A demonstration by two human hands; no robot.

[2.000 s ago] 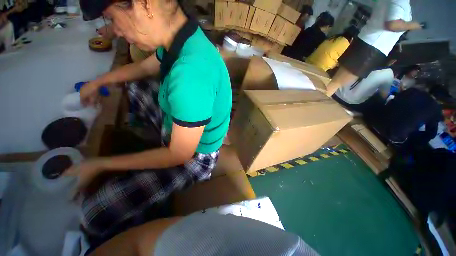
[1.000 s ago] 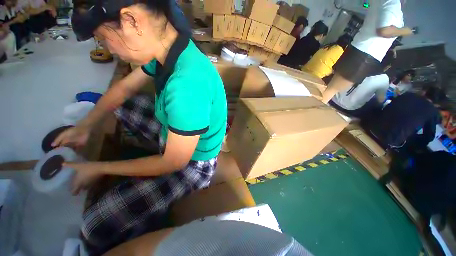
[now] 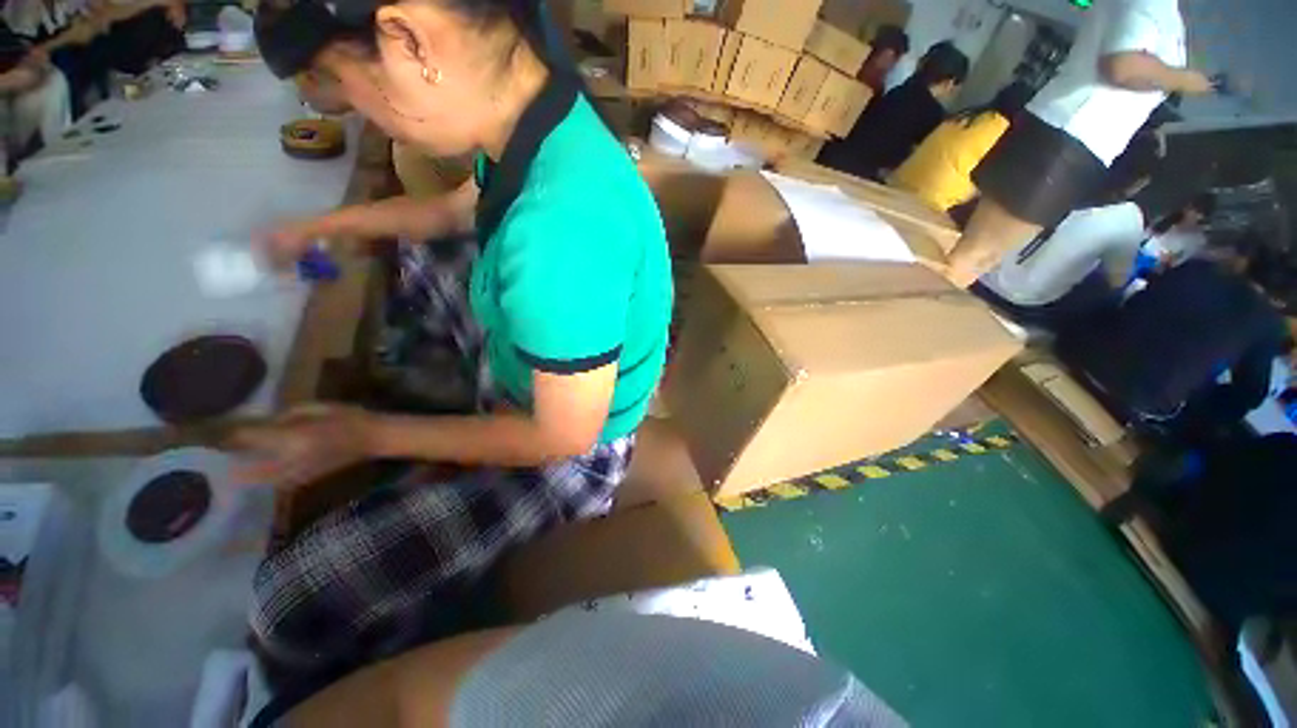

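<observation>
Neither of my hands shows; only my sleeve and part of an arm are at the bottom edge. A white round unit with a dark brown centre disc (image 3: 168, 509) stands on the table at the lower left, nearest me. A dark brown round base (image 3: 202, 378) lies just beyond it. A neighbour's hand is beside the white unit, blurred. The neighbour's other hand is near a small white item (image 3: 231, 269) and a blue item (image 3: 316, 263).
A seated person in a green shirt (image 3: 586, 242) is at my right. A large carton (image 3: 854, 377) stands behind that person on the green floor (image 3: 967, 569). A yellow-brown round part (image 3: 312, 138) lies farther up the table. A printed box (image 3: 20, 533) is at the left edge.
The neighbour's far hand has left the brown base and reached up to the white and blue items. The near hand has drawn back from the white unit's centre. The view has shifted slightly.
</observation>
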